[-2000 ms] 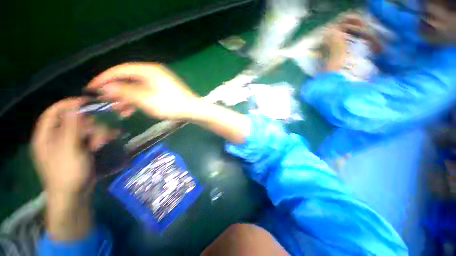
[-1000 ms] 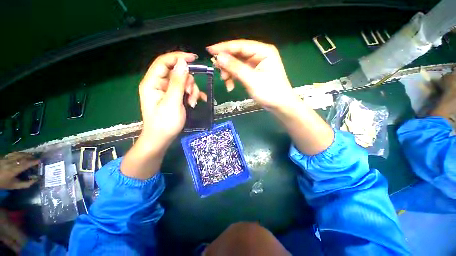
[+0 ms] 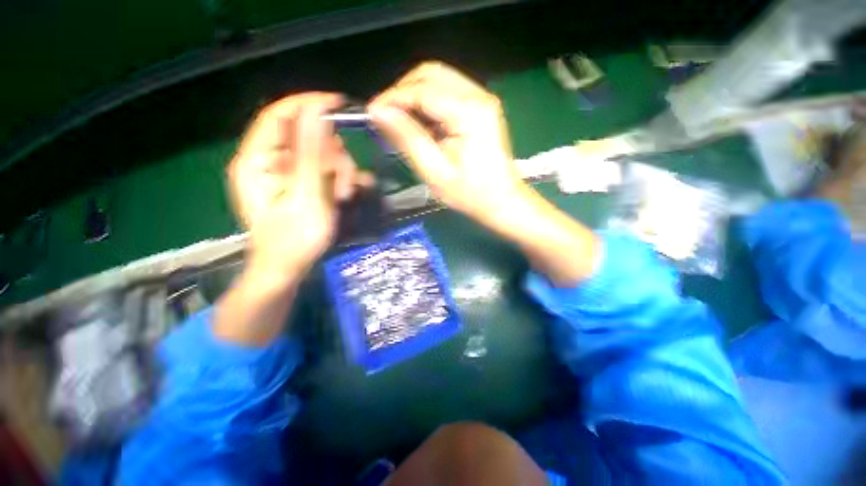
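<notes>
My left hand holds a dark flip-phone housing upright above the far edge of the blue parts bin. A shiny hinge barrel runs across the housing's top. My right hand has its thumb and fingertips closed at the right end of the barrel. Blur and the fingers hide whether a hinge is pinched there. The bin holds a heap of loose hinges, silvery and dark.
Blurred housings lie on the green conveyor belt beyond the whitish edge strip. Clear plastic bags lie at left and right. Another person's blue sleeve is at far right.
My right fingertips have moved from just beside the barrel's end onto it. The view has shifted slightly and blurred. The housings on the belt appear further left.
</notes>
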